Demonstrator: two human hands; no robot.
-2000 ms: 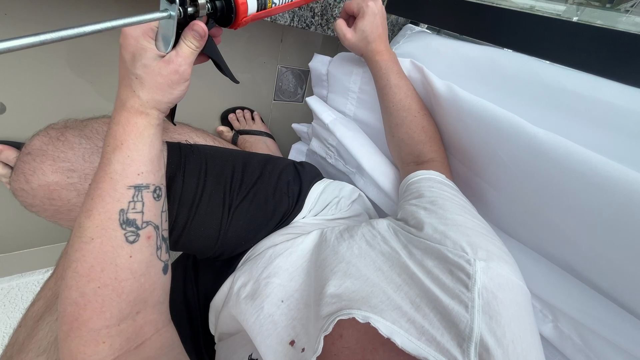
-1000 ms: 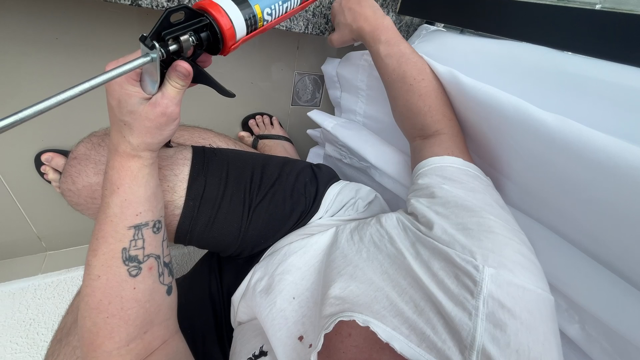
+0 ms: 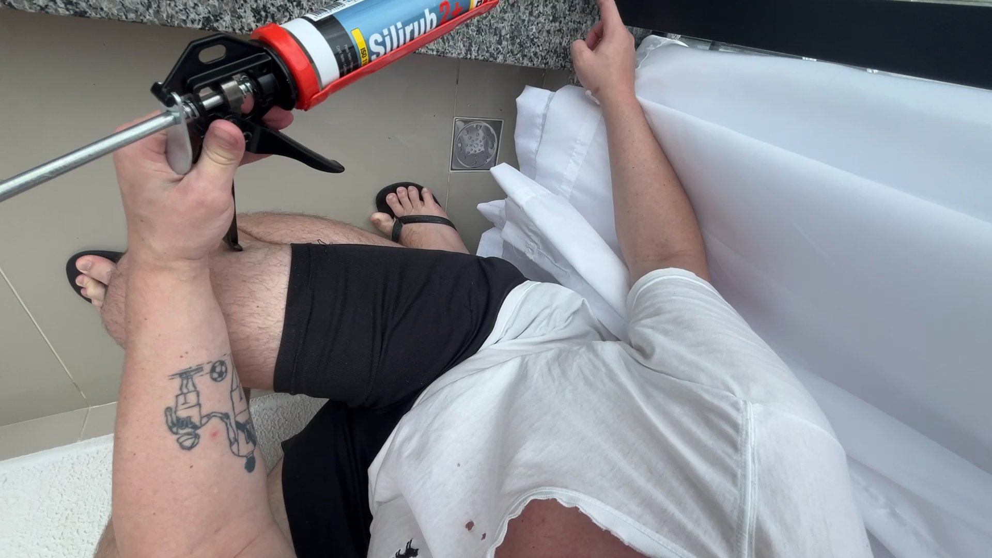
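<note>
My left hand (image 3: pixel 178 198) is wrapped around the handle of a black and red caulking gun (image 3: pixel 291 74), thumb beside the metal release plate. A Silirub sealant cartridge (image 3: pixel 387 35) lies in the red frame, and the steel push rod (image 3: pixel 93 155) sticks out to the lower left. The trigger (image 3: pixel 298 147) hangs below the gun. The nozzle is outside the view. At the granite edge, my right hand (image 3: pixel 608 66) has one finger stretched upward and the others curled. Its fingertip is cut off by the top of the picture, so whether it holds anything is hidden.
A speckled granite ledge (image 3: pixel 511 35) runs along the top. White fabric (image 3: pixel 814 178) hangs in folds against my right arm. A dark frame bar (image 3: pixel 821 35) crosses the upper right. A floor drain (image 3: pixel 476 144) is set in beige tiles (image 3: pixel 70 194), near my sandalled feet (image 3: pixel 418 213).
The view has shifted, showing more of the caulking gun and floor. My left hand still grips the gun, and my right hand stays by the granite edge, now with one finger visibly stretched out.
</note>
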